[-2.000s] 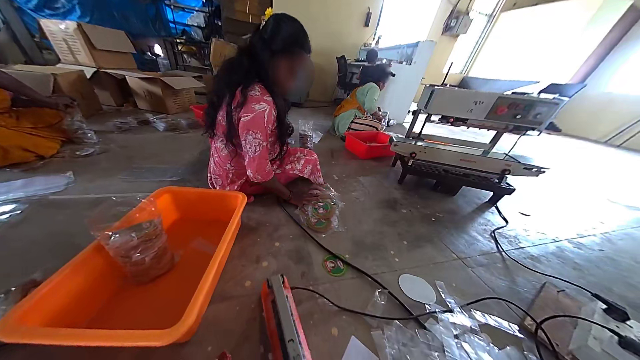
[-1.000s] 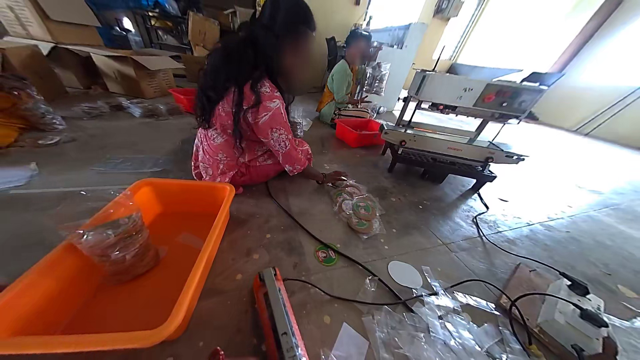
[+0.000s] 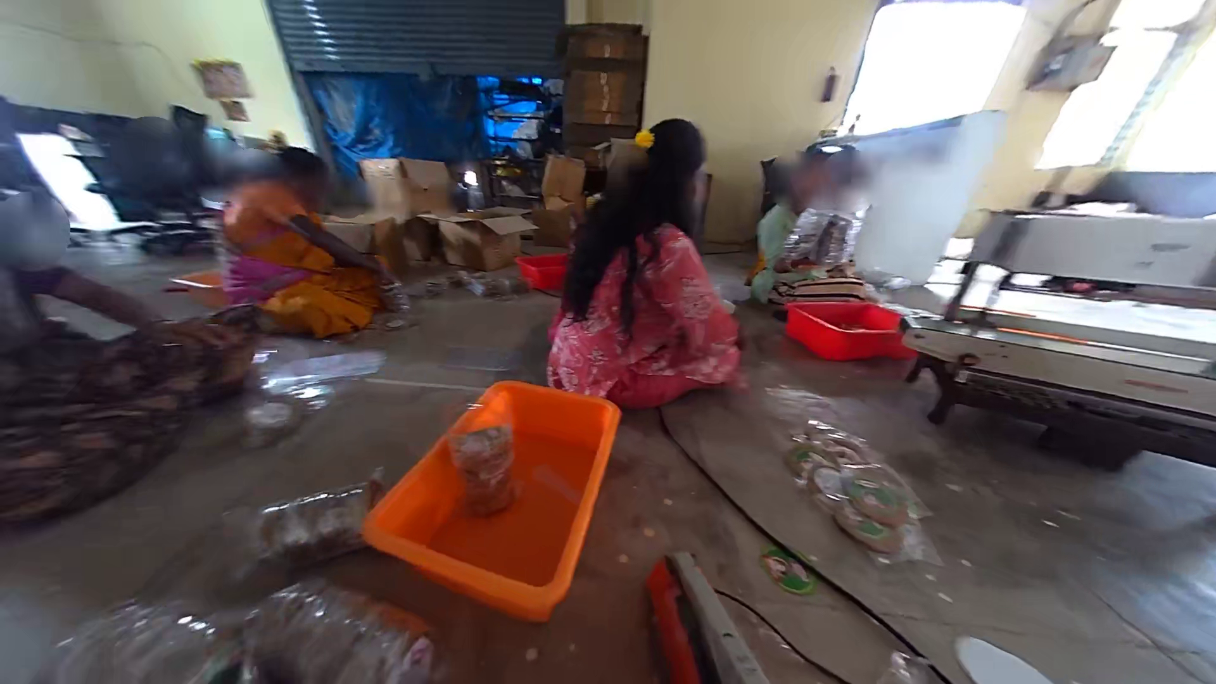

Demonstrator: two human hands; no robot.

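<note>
Neither my left hand nor my right hand shows in the head view. An orange plastic tub (image 3: 484, 565) stands on the floor left of the middle, and a filled clear plastic bag (image 3: 484, 467) rests inside it. At the bottom edge lies a red and grey bar-shaped tool (image 3: 708, 627), probably a hand impulse sealer, partly cut off. Right of it a round green label (image 3: 788, 570) touches a black cable. Clear bags with round labelled discs (image 3: 860, 494) lie in a pile farther right. Blurred filled clear bags (image 3: 332, 636) lie at the lower left.
A co-worker in pink (image 3: 651, 323) sits beyond the tub; other people sit to the left and behind. A sealing machine (image 3: 1073, 370) stands at the right. A black cable (image 3: 750, 518) crosses the floor. Red trays (image 3: 841, 337) and cardboard boxes (image 3: 480, 237) are farther back.
The view has swung left. The co-worker in pink, who had a hand at the bagged discs, has turned away from them. The bags lie there with no hand on them.
</note>
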